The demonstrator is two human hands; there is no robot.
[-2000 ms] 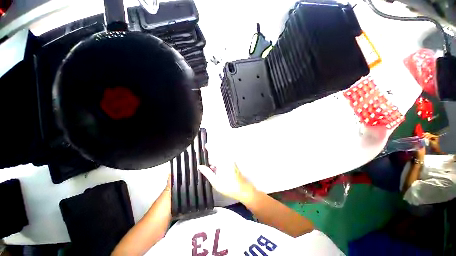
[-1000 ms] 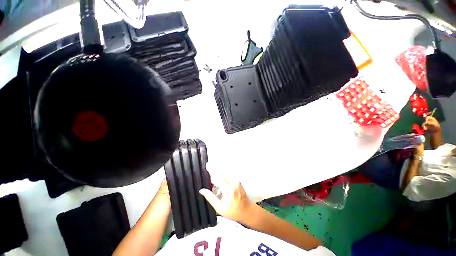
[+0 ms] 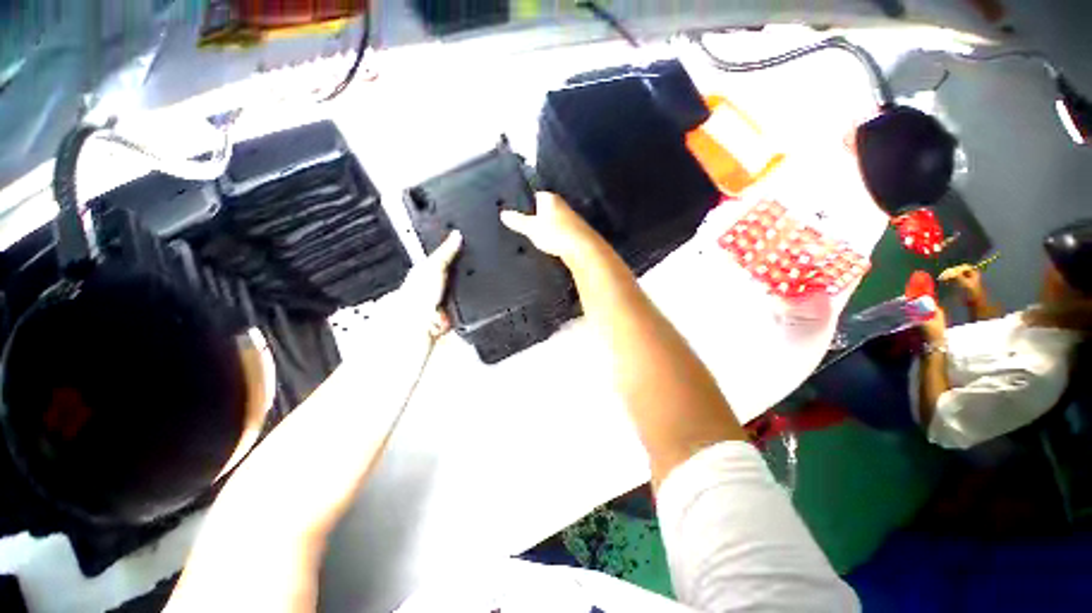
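My left hand (image 3: 434, 285) and my right hand (image 3: 548, 228) hold a small bundle of black tablet cases (image 3: 485, 236) by its two sides. The top back shell faces up, with small dots showing. The bundle is over the short front stack, whose lower end shows below it; whether the two touch, I cannot tell. A tall black stack of cases (image 3: 623, 150) stands directly behind and to the right. My fingertips under the bundle are hidden.
Leaning black stacks (image 3: 314, 216) stand at left, partly behind a black lamp shade (image 3: 126, 395). An orange tray (image 3: 733, 146) and red parts (image 3: 790, 249) lie right. Another lamp (image 3: 907, 158) stands farther right, near a seated person (image 3: 1000, 371).
Both hands have carried the bundle from near my body forward to the short stack and turned it from ridges up to back shell up. The view has shifted towards the right and back.
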